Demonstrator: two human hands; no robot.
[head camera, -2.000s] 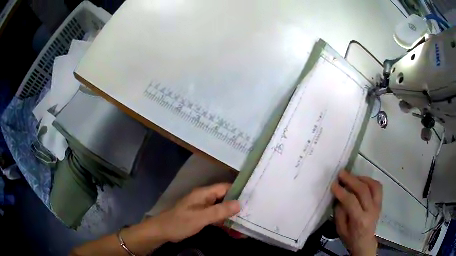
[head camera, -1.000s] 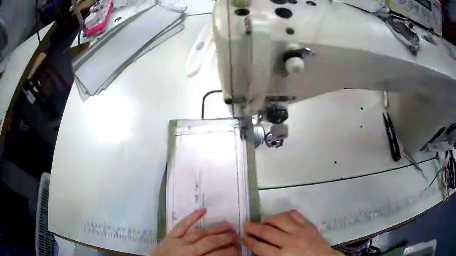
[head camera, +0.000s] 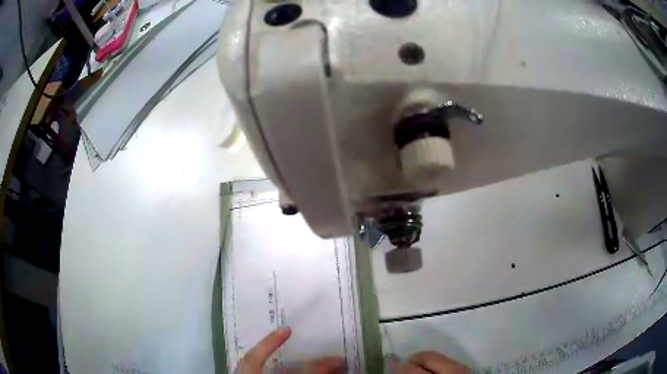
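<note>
The white pattern template (head camera: 307, 285) with printed lines lies on a green fabric panel (head camera: 368, 310) that shows as borders at both sides. Its far end is under the cream machine head (head camera: 292, 124), which hides the needle and presser foot. My left hand (head camera: 274, 354) rests on the template's near part with a finger extended, cut off by the bottom edge. My right hand (head camera: 431, 364) is at the panel's right border, mostly out of the picture; only the tops of its fingers show. Both press the work flat on the table.
Stacked cut panels (head camera: 150, 80) lie at the far left of the table (head camera: 132, 256), with a pink object (head camera: 118, 33) beyond them. Black thread snips (head camera: 605, 212) lie at the right, beside a thin metal tool (head camera: 635, 252). The tension knob (head camera: 426, 153) sticks out from the head.
The template and fabric were first turned from a slant to straight under the machine head. Since then the view has moved closer to the head, and my hands are lower in the picture.
</note>
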